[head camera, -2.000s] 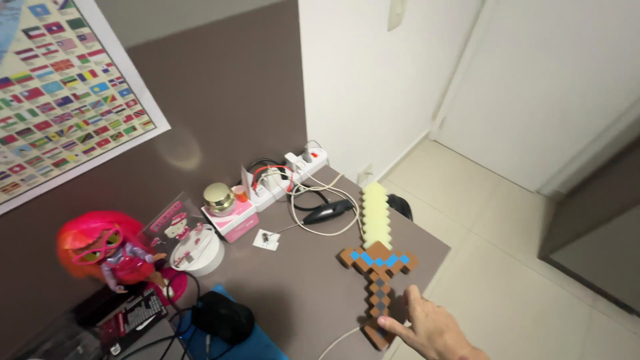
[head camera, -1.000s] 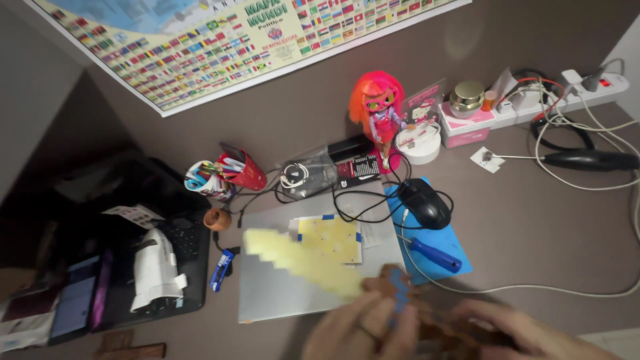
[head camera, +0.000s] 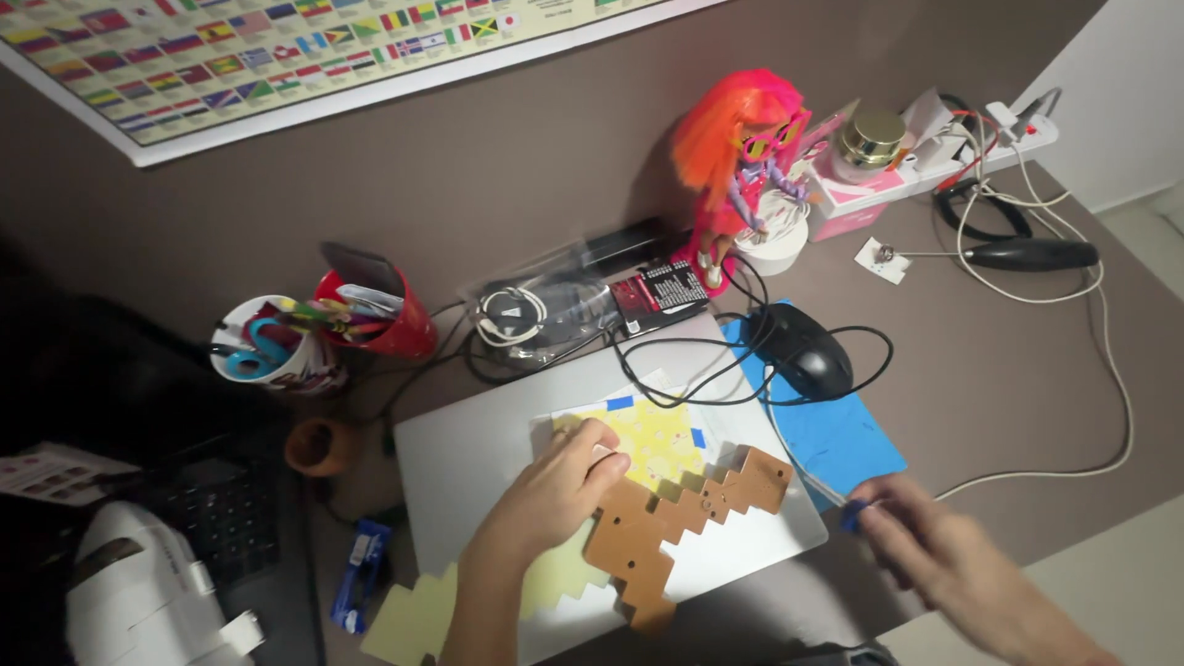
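Observation:
A toy pixel-style sword lies across a closed silver laptop, its brown hilt side with small dark holes facing up. Its pale yellow blade runs to the lower left, partly under my left forearm. My left hand grips the end of the crossguard, beside a yellow patterned paper with blue tape. At the right, my right hand is closed around the blue handle of a screwdriver; its shaft points up and left over the blue mat. My fingers hide most of the handle.
A black mouse with a looped cable sits on the mat. Behind stand a doll, pen cups and a bagged cable. A black-handled tool and white cord lie right; a dark laptop keyboard is left.
The sword has gone from the desk's right end to over the silver laptop and now shows a side with holes. My right hand has left it and taken the screwdriver from the blue mat.

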